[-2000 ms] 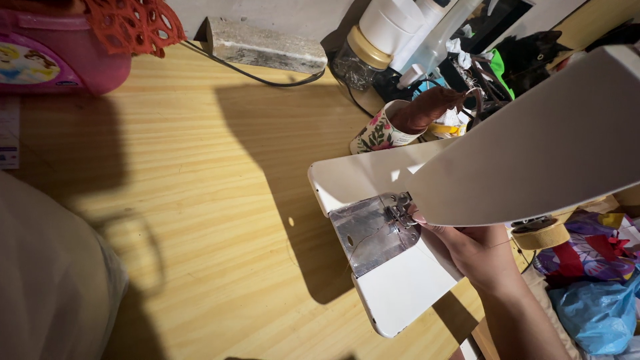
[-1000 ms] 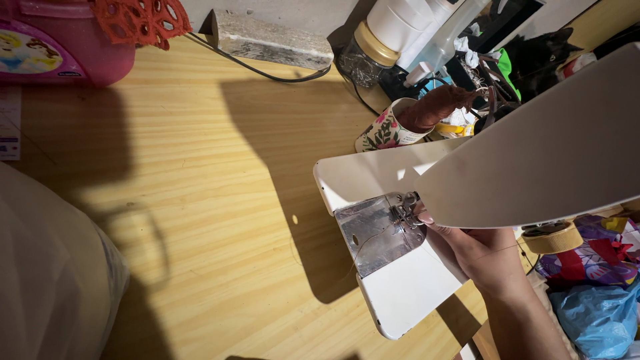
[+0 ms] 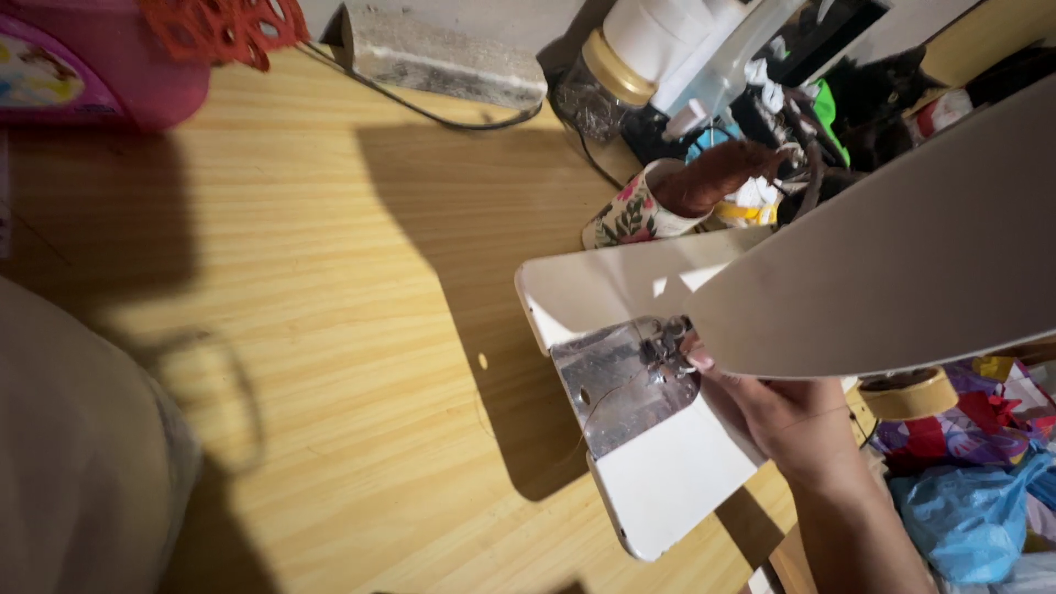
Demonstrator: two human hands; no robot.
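Observation:
A white sewing machine stands on the wooden table, its arm (image 3: 883,247) reaching in from the right over the flat white bed (image 3: 685,470). Set into the bed is a shiny metal plate (image 3: 627,388) with a thin thread lying across it. My right hand (image 3: 792,412) comes from the lower right, partly hidden behind the machine's head. Its fingertips are at the presser foot and needle area (image 3: 668,342); whether they pinch a part there is not clear. My left hand is out of view.
Behind the bed stands a floral cup (image 3: 631,214) with a brown fibrous bundle. A stone-like block (image 3: 445,58), a cable and a lidded jar (image 3: 602,87) lie farther back. A pink container (image 3: 148,91) is upper left; a blue plastic bag (image 3: 965,511) is lower right.

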